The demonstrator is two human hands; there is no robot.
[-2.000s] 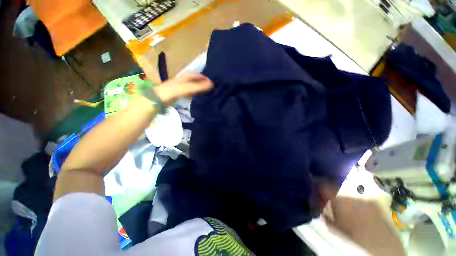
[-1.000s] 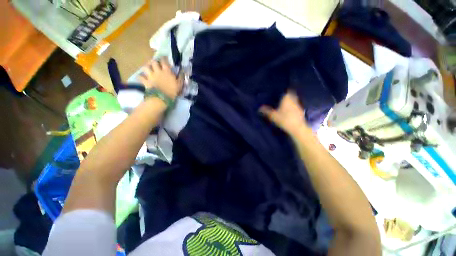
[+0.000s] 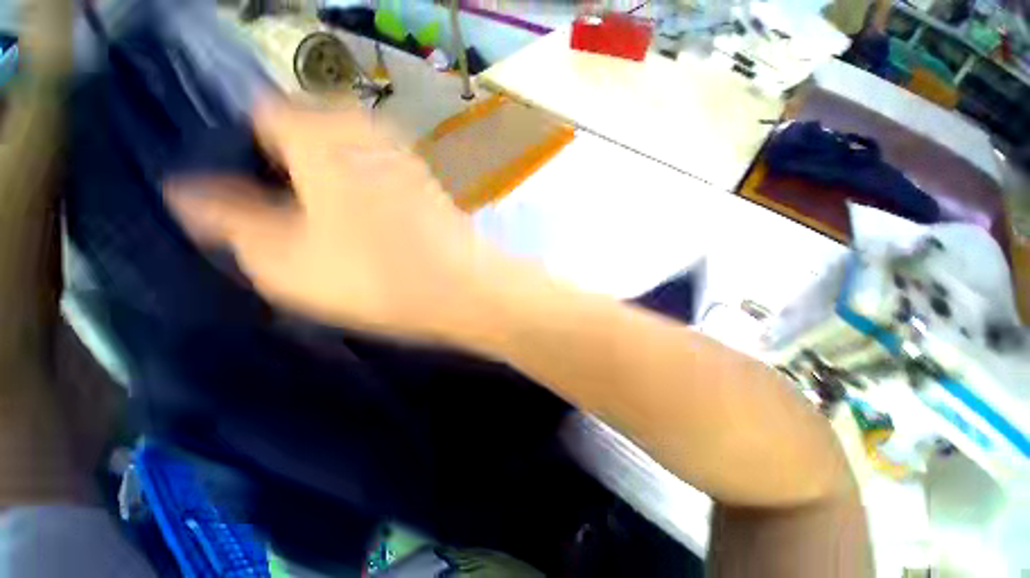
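Note:
The navy garment (image 3: 373,418) is a large, blurred, dark mass across the left and lower middle, lifted at the upper left and hanging past the table's front edge. A small navy corner of cloth lies near the needle area. My right hand (image 3: 350,215) is blurred over the garment at the left. Its thumb and fingers are apart, and no cloth is clearly gripped. My left forearm runs up the far left edge; my left hand is not visible. The white sewing machine (image 3: 904,305) with a blue stripe stands at the right.
A blue slatted basket (image 3: 198,519) is at the lower left. The white table (image 3: 633,203) has an orange-taped brown board (image 3: 486,147) at its back left. A red box (image 3: 612,36) and a handwheel (image 3: 323,62) are farther back. Dark cloth (image 3: 841,164) lies at the back right.
The garment has moved left and up off the table, uncovering its white top. My right hand has swung across to the left. My left hand has left the picture. The view has also shifted.

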